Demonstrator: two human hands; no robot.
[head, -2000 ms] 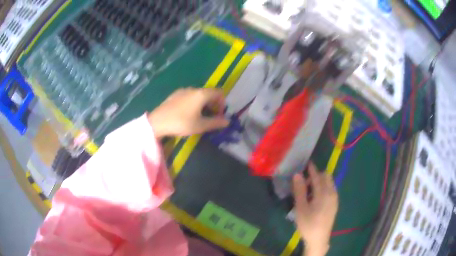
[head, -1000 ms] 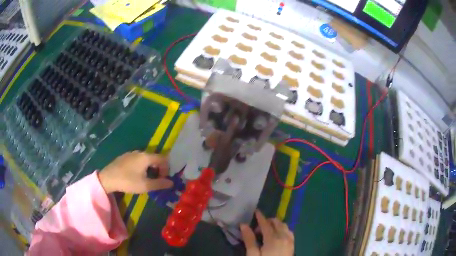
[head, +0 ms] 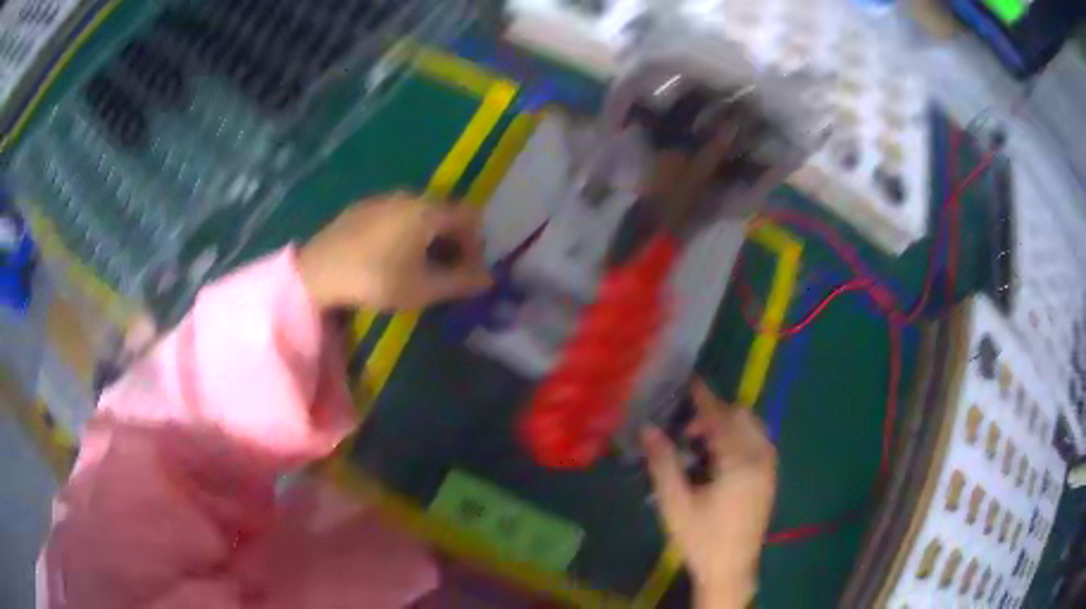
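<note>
The picture is blurred. The toggle clamp's red handle (head: 601, 357) slants towards me over the silvery fixture base plate (head: 703, 286). My left hand (head: 387, 256) is at the plate's left edge, fingers curled round a small black part (head: 443, 250), its fingertips beside the dark-blue fixture piece (head: 488, 303). My right hand (head: 724, 494) is at the plate's near right corner, thumb and fingers pinched on a dark clip-like piece (head: 694, 450), probably a test clip; its jaws cannot be made out. The clamp block (head: 703, 119) stands above the plate and hides the seat.
A blister tray (head: 179, 179) with black parts lies at the left. White foam boards with cutouts stand behind (head: 887, 214) and at right (head: 953, 535). A red test lead (head: 893, 369) loops over the mat at right. A green label (head: 506, 523) lies in front; a monitor (head: 1012, 30) shows top right.
The view has swung since one second ago, so the fixture sits further right and the green label shows again. Both hands stay by the plate, still holding small dark pieces.
</note>
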